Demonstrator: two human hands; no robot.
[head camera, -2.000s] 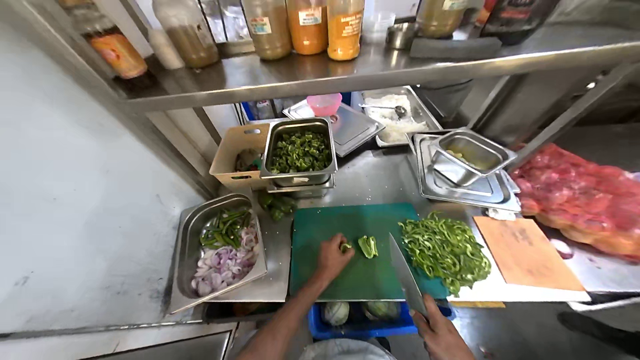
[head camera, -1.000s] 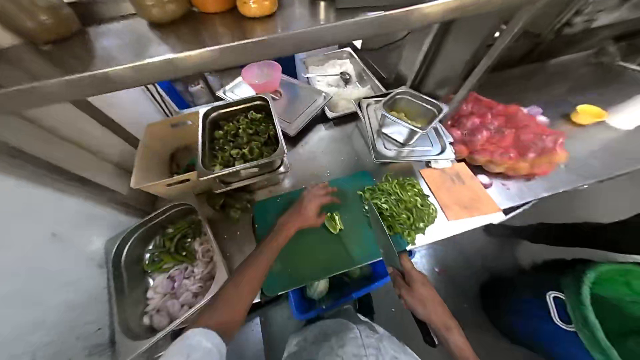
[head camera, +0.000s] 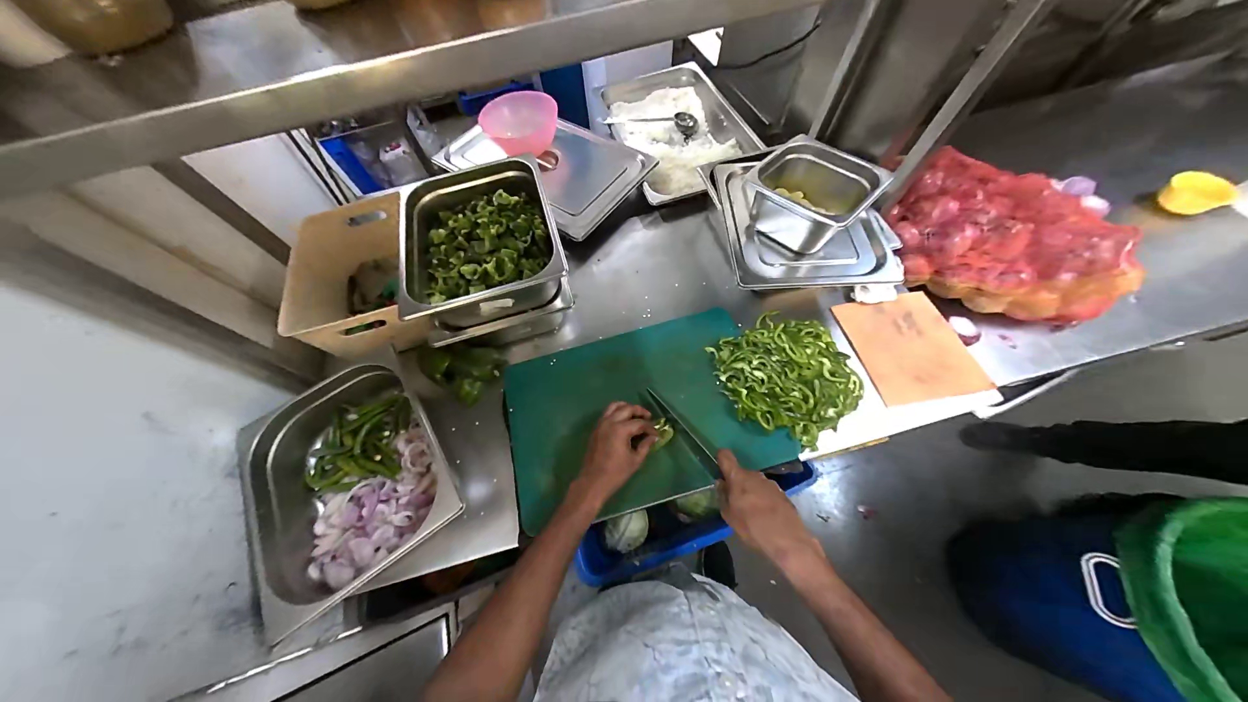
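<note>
On the green cutting board (head camera: 565, 409), my left hand (head camera: 620, 447) holds a piece of green bell pepper (head camera: 662, 433), its fingers curled over the left side. My right hand (head camera: 759, 497) grips the handle of a kitchen knife (head camera: 685, 431), and the blade lies just right of the pepper piece. A heap of sliced green pepper strips (head camera: 788, 378) covers the board's right end and spills past it. Uncut green peppers (head camera: 466, 370) lie beyond the board's far left corner.
At left stands a steel pan (head camera: 283, 487) with sliced onions and green chillies. A steel pan of chopped greens (head camera: 486, 244) is beside a cardboard-coloured bin (head camera: 322, 253). Farther right are steel lids (head camera: 751, 263), an orange board (head camera: 914, 348) and a red mesh sack of onions (head camera: 1014, 234). A shelf crosses overhead.
My left hand has come back onto the pepper piece, which it was clear of a second ago. The knife blade is now beside that piece, away from the strips. The view has shifted.
</note>
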